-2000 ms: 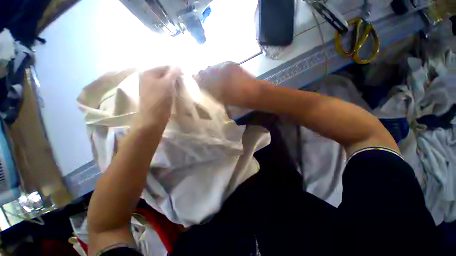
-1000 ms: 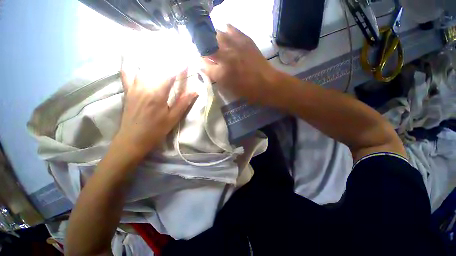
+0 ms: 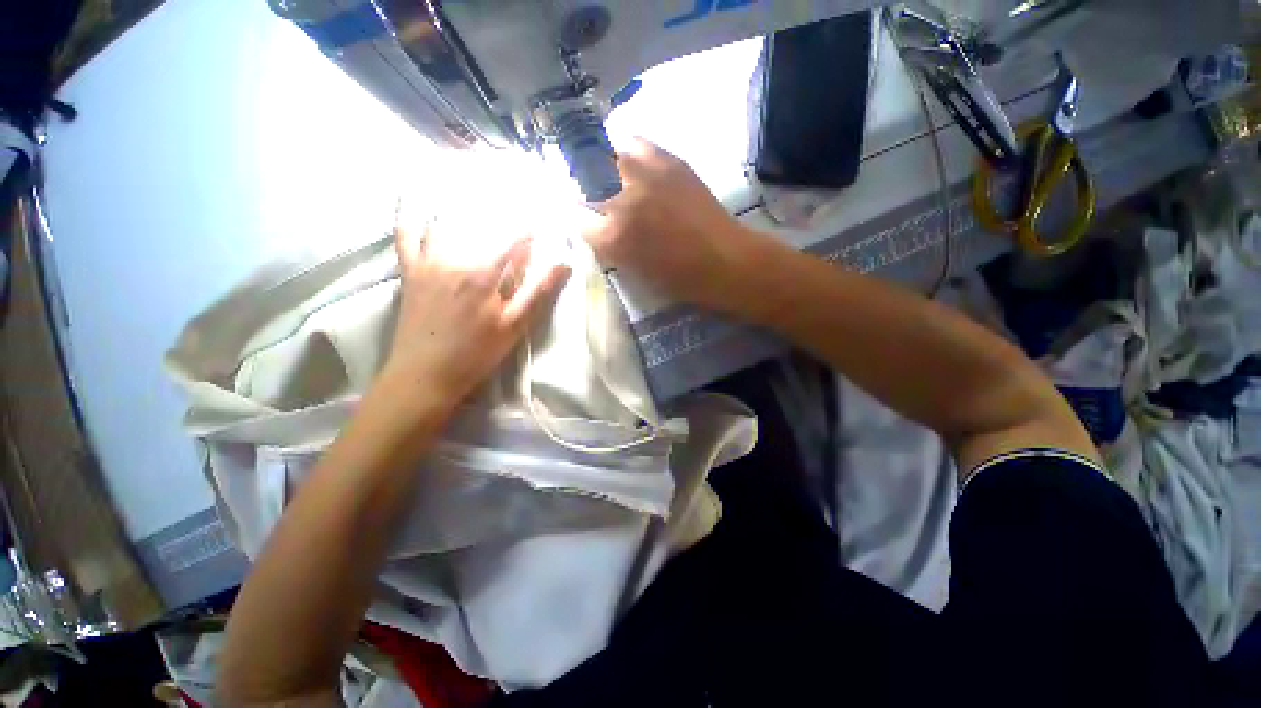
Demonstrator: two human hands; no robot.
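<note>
A cream and pale grey garment piece (image 3: pixel 539 581) lies on the white table and hangs over its front edge. A thin pale strip (image 3: pixel 556 432) loops down from near the needle. The sewing machine head (image 3: pixel 498 56) is above, and its lamp glare hides the needle area. My left hand (image 3: pixel 463 311) lies on the cloth, fingers spread, left of the needle. My right hand (image 3: pixel 657 221) is at the cloth's edge right beside the machine's dark cylindrical part (image 3: pixel 588 155); its fingertips are lost in glare, so its grip is unclear.
A black phone (image 3: pixel 813 104) lies on the table at right. Yellow-handled scissors (image 3: pixel 1034 194) and a dark metal tool (image 3: pixel 961 97) lie further right. A printed ruler (image 3: pixel 899 242) runs along the front edge. Pale cloth piles (image 3: pixel 1175 470) are below right.
Both hands have moved from gathering the cloth in front of the machine to the needle area. The left hand has flattened on the cloth, which is spread wider. The view has shifted.
</note>
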